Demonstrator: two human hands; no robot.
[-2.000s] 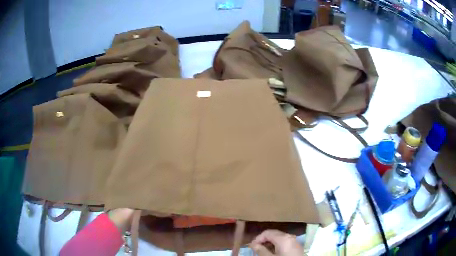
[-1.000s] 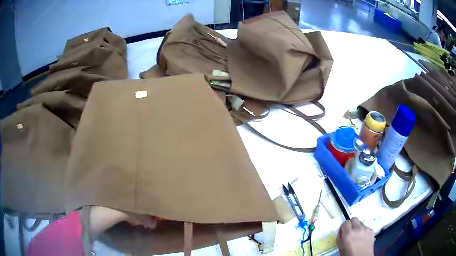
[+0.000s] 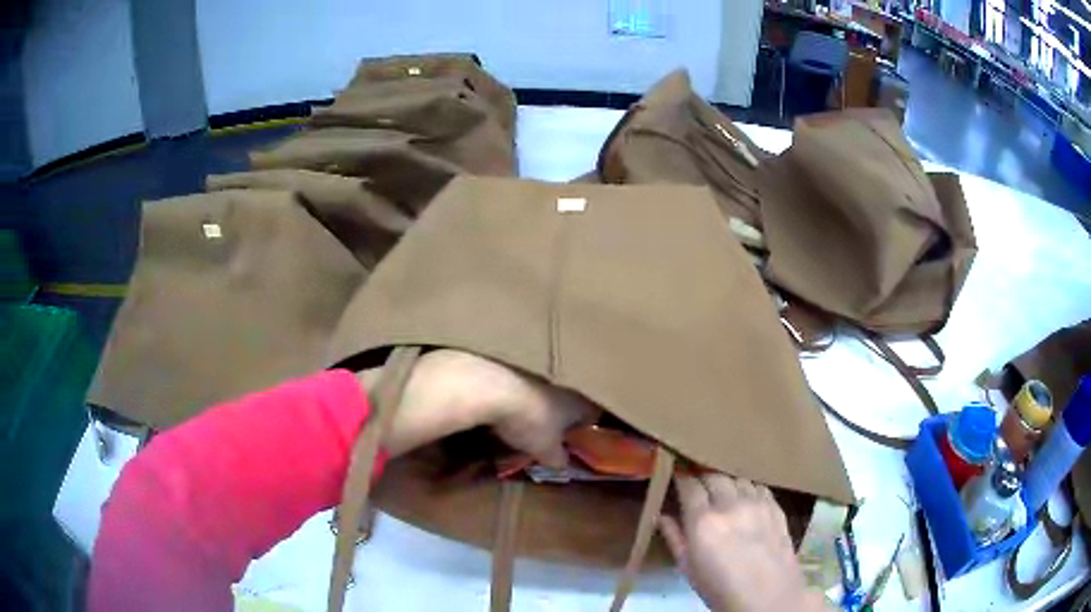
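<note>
A large brown tote bag (image 3: 574, 299) lies flat nearest me, its opening towards me and a small pale label near its far edge. Its long narrow handles (image 3: 507, 544) hang towards me. My left hand (image 3: 532, 418) reaches through a handle into the opening, its fingers at an orange inner pouch (image 3: 613, 452); the fingertips are partly hidden, so its grip is unclear. My right hand (image 3: 730, 526) is at the right part of the opening's edge, beside a handle; its fingertips are partly hidden by the bag, and whether it grips the edge cannot be told.
Overlapping brown bags (image 3: 227, 305) lie at left; more bags (image 3: 843, 227) stand behind at right. A blue tray (image 3: 971, 552) with jars and bottles is at right. Thread snips (image 3: 848, 564) and a thin tool (image 3: 883, 571) lie between tray and bag. Green crates are at far left.
My left hand has reached deeper into the opening, which gapes wider and shows more orange pouch. My right hand has moved from near the tools back to the bag's edge. The view has shifted.
</note>
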